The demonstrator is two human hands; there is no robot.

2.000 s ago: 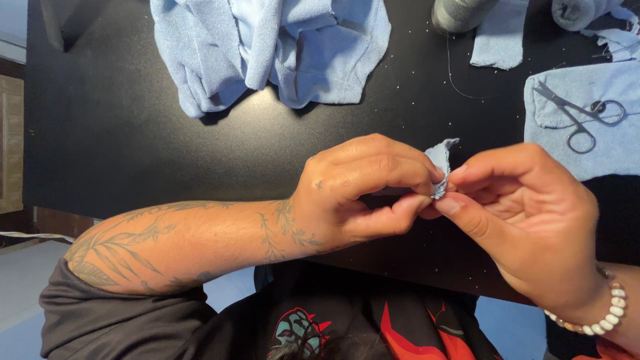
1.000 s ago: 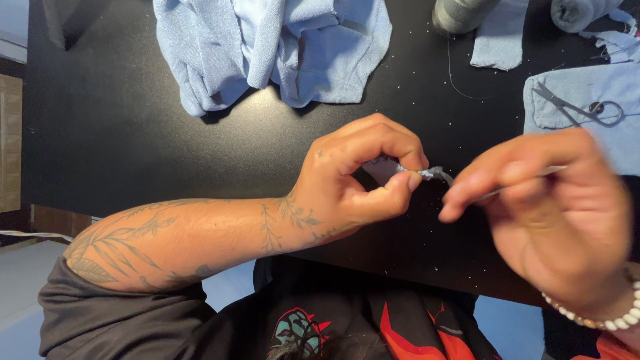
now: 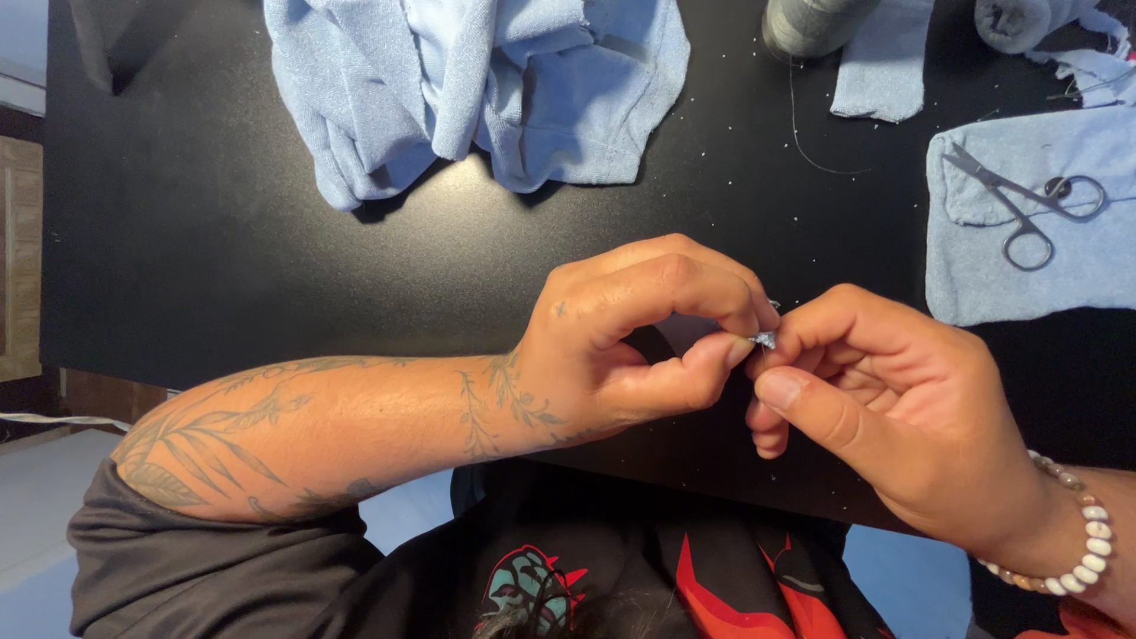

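Near the middle of the head view, my left hand (image 3: 643, 333) pinches a small piece of blue fabric (image 3: 764, 339) between thumb and index finger; most of the piece is hidden by the fingers. My right hand (image 3: 874, 390) meets it from the right, its thumb and index fingertips close together at the fabric's edge. A very thin line, like a needle or thread, shows faintly at those fingertips, too small to tell which. Small metal scissors (image 3: 1012, 200) lie with blades slightly apart on a flat light-blue cloth piece (image 3: 981, 284) at the right.
A crumpled light-blue knit cloth (image 3: 382, 98) lies on the black table (image 3: 222, 275) at the back. Further right are a grey thread spool (image 3: 812, 27) with a loose thread end, a blue fabric strip (image 3: 887, 62) and a rolled fabric piece (image 3: 1007, 22). White specks dot the tabletop.
One second ago my right hand was apart from the fabric, at the right, with a thin line at its fingers; it is back against the fabric. My left hand has kept its pinch.
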